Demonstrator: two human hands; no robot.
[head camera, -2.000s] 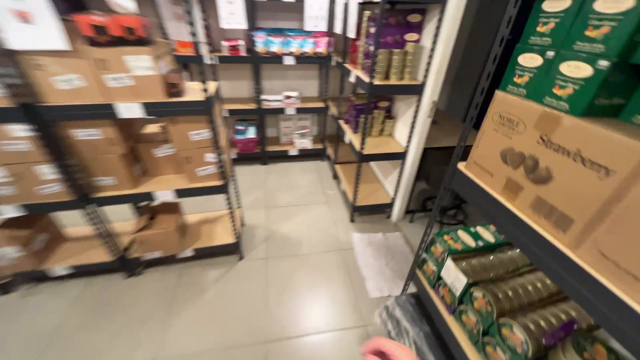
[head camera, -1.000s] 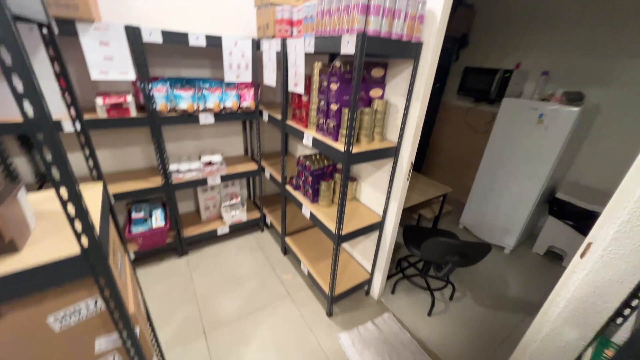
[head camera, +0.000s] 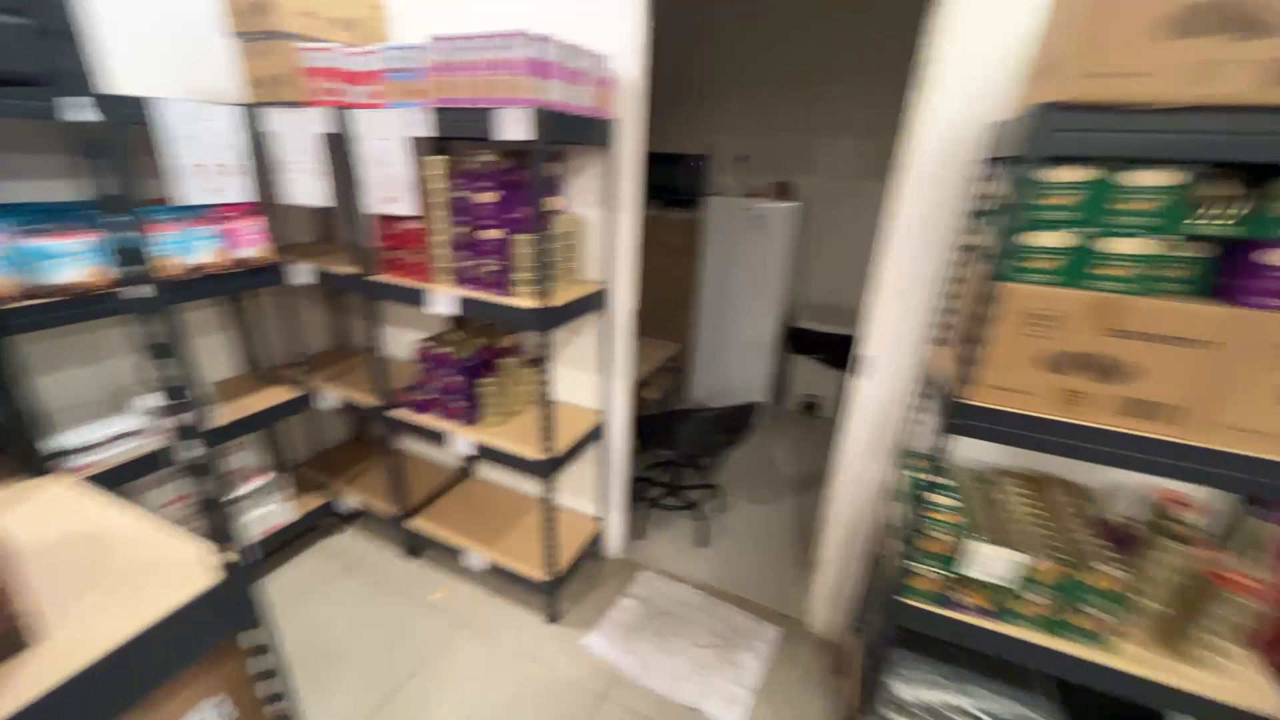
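Observation:
Neither my left hand nor my right hand shows in the blurred head view. Purple packages (head camera: 486, 225) and gold-coloured cans (head camera: 525, 265) stand on the middle metal shelving unit, with more purple packages (head camera: 450, 375) one level below. Blue pouches (head camera: 60, 250) line a shelf at the left. At the right, green packages (head camera: 1065, 255) rest above a cardboard carton (head camera: 1120, 365). Below that carton, rows of cans (head camera: 1030, 530) with green labels lie stacked on a lower shelf.
A doorway between white posts (head camera: 870, 330) opens onto a room with a black chair (head camera: 695, 450) and a white refrigerator (head camera: 745, 300). A pale mat (head camera: 685, 640) lies on the floor before it. A shelf's corner (head camera: 110, 590) juts in at the lower left.
The view has swung a good deal, and the doorway is now near the middle. Part of a hand showed at the bottom edge two seconds ago; it is out of view now.

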